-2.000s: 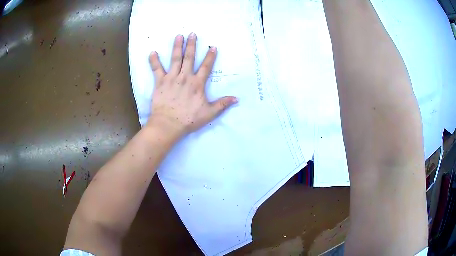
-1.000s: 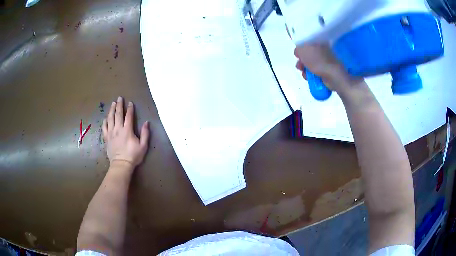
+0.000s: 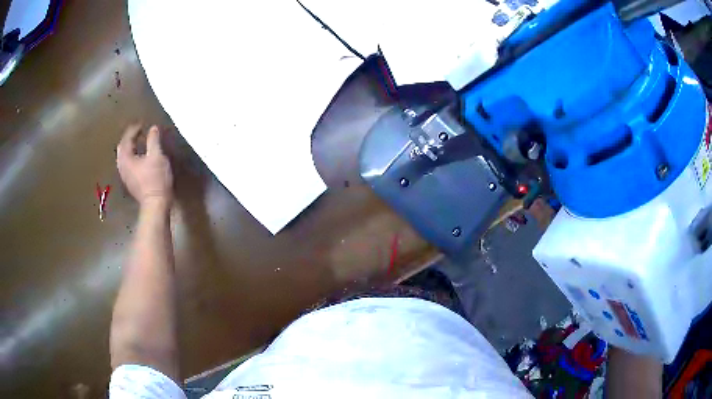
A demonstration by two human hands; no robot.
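Note:
The cloth cutting machine, with its blue motor [image 3: 609,117] and white housing, fills the right of the view. Its flat metal base plate [image 3: 429,187] overhangs the table's front edge, below the paper-topped fabric stack [image 3: 445,39]. A white-topped cut panel [image 3: 242,109] lies left of it, with a narrow dark gap between them. My left hand [image 3: 146,165] is over the brown table left of the panel, fingers curled and holding nothing visible. My right hand is hidden behind the machine; only part of my right forearm shows below the housing.
A red and white scrap [image 3: 101,200] lies on the brown table [image 3: 70,273] at the left. Another white-topped piece [image 3: 27,19] is at the top left corner. Coloured offcuts [image 3: 566,354] are heaped on the floor at the lower right, beyond the table edge.
The machine has come from the upper right down towards me, and its base plate now shows at the front edge. My left hand has lifted and curled its fingers.

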